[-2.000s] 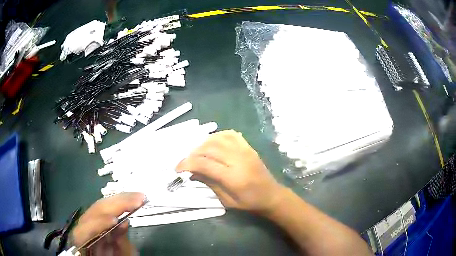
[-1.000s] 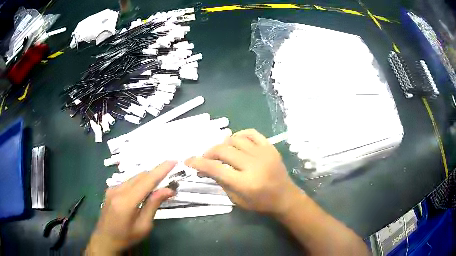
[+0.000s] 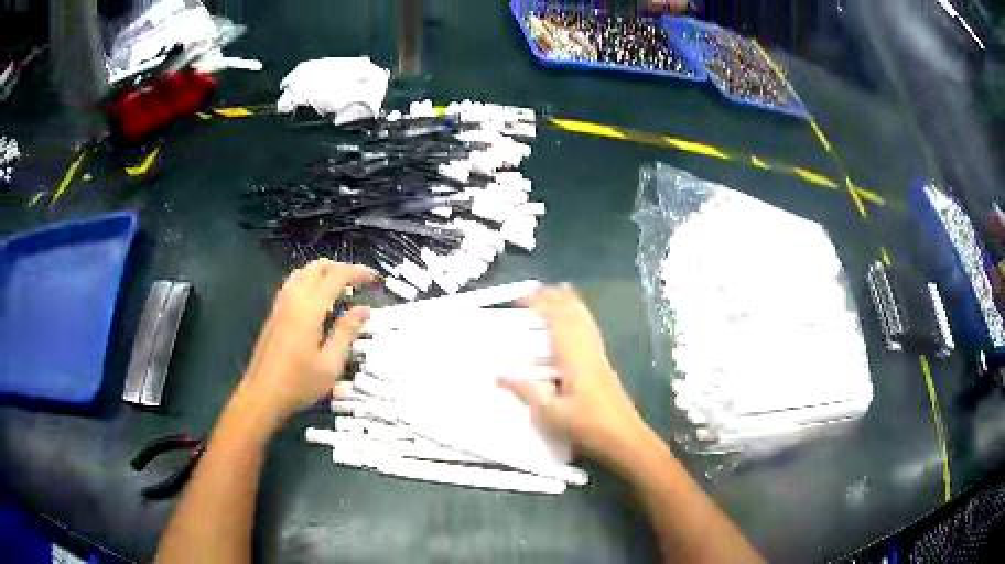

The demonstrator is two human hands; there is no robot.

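Observation:
A loose stack of slim white tubes (image 3: 452, 386) lies on the dark green table in front of me. My left hand (image 3: 306, 336) is at the stack's upper left, thumb and fingers apart, near the ends of the tubes. My right hand (image 3: 573, 375) rests at the stack's right ends, fingers spread and a little blurred. Whether its fingertips pinch a tube is not clear. A spread pile of black wire leads (image 3: 375, 198) with white block ends lies just beyond my left hand.
A clear bag of white tubes (image 3: 760, 320) lies at right. An empty blue tray (image 3: 61, 308), a metal bar (image 3: 159, 342) and pliers (image 3: 171, 463) are at left. Trays of small parts (image 3: 617, 46), a white cloth (image 3: 334, 86) and a red object (image 3: 163, 102) are at the far side.
The view has tilted up, bringing the far trays into sight. My left hand has moved to the stack's upper left and opened; my right hand is at its right ends. The tubes lie more squarely.

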